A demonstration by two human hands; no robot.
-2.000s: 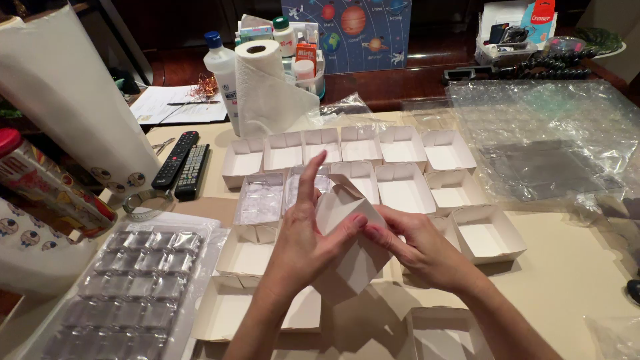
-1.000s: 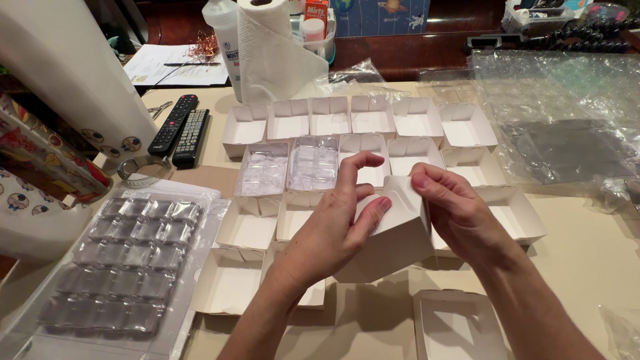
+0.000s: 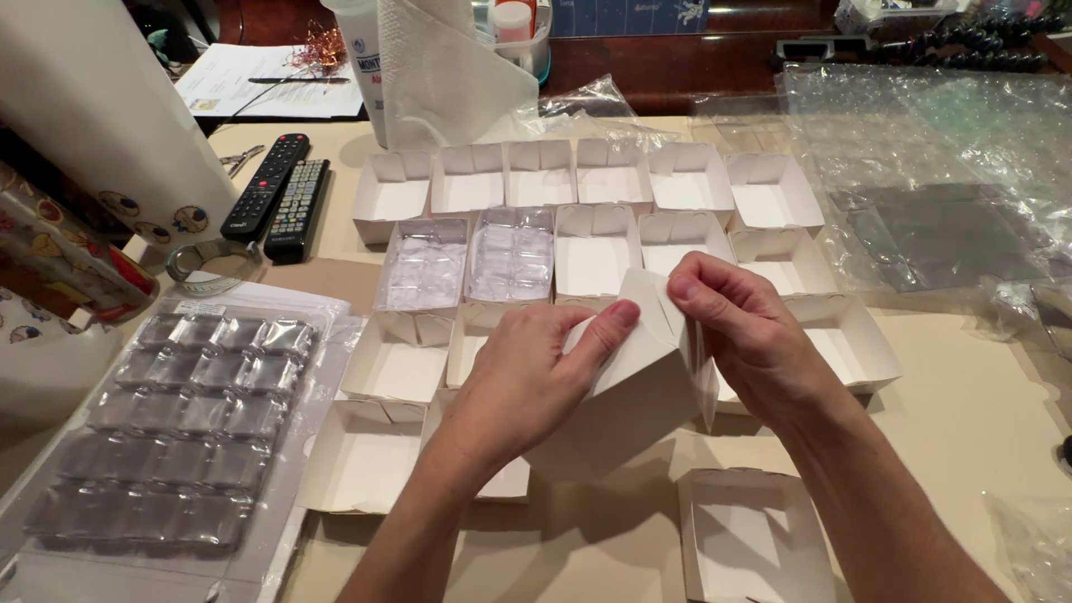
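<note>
Between my hands, above the rows on the table, is a white cardboard box (image 3: 620, 410), tilted, with its folded corner facing up. My left hand (image 3: 536, 377) grips its left side, thumb on top. The fingertips of my right hand (image 3: 737, 327) pinch the flap at its right corner. Open white card boxes (image 3: 402, 356) stand in rows below and behind; my hands hide some of them. Two of them hold clear plastic inserts (image 3: 511, 255). Another open white box (image 3: 754, 536) stands near the front edge, left of my right forearm.
Clear moulded plastic trays (image 3: 184, 419) lie at the left, with two remote controls (image 3: 266, 188) and a rolled measuring tape or band (image 3: 213, 264) behind them. A paper towel roll (image 3: 444, 75) and a bottle (image 3: 360, 59) stand at the back. Clear plastic sheeting (image 3: 938, 167) covers the right back.
The held box has turned in my hands, and its folded corner now faces up. My right hand has shifted from its lower side to its upper right corner. The view has tilted down.
</note>
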